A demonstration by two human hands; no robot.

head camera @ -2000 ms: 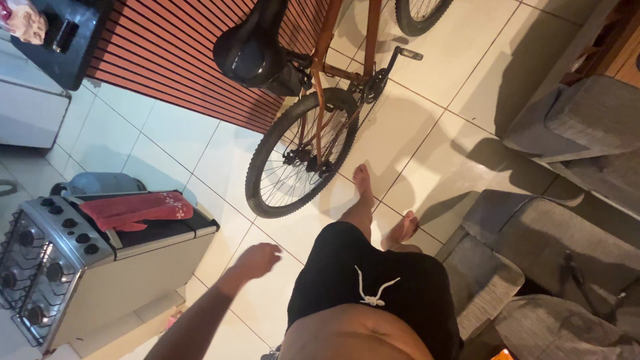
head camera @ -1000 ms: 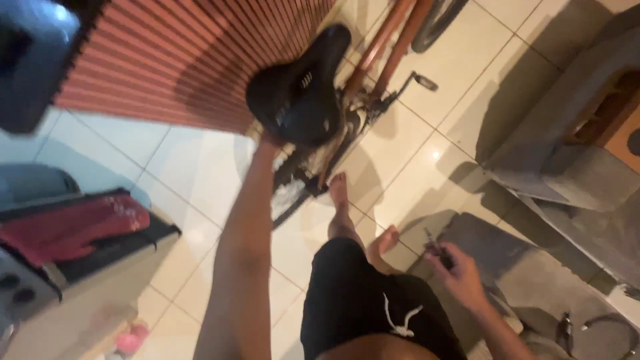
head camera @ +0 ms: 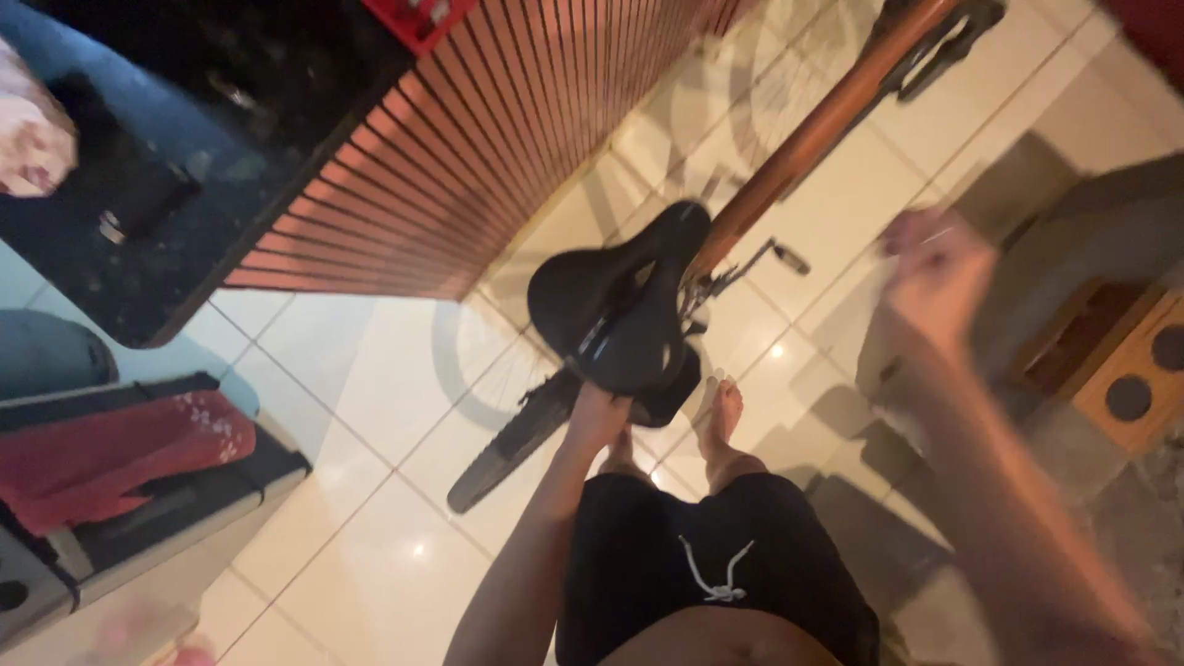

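A bicycle with a brown-orange frame point(head camera: 814, 129) stands on the tiled floor in front of my legs. My left hand point(head camera: 599, 414) grips the rear of its black saddle point(head camera: 620, 296) from below; the fingers are mostly hidden under it. Behind the saddle the rear tyre point(head camera: 509, 444) points down and left. My right hand point(head camera: 934, 268) is raised at the right, apart from the bicycle and blurred, with its fingers curled; whether it holds something small cannot be told. A crank with a pedal point(head camera: 789, 259) shows between the saddle and that hand.
A slatted wooden panel point(head camera: 444, 166) runs along the left of the bicycle, under a dark countertop point(head camera: 250, 166). A stove point(head camera: 185, 518) with a red cloth point(head camera: 139, 453) is at the lower left. At the right are grey upholstered seating point(head camera: 1091, 213) and a wooden tray with round holes point(head camera: 1147, 370).
My left hand, off the bicycle two seconds ago, has taken hold of the saddle. My right hand has risen from beside the shorts. The bicycle now leans or points differently, its rear wheel turned toward the lower left.
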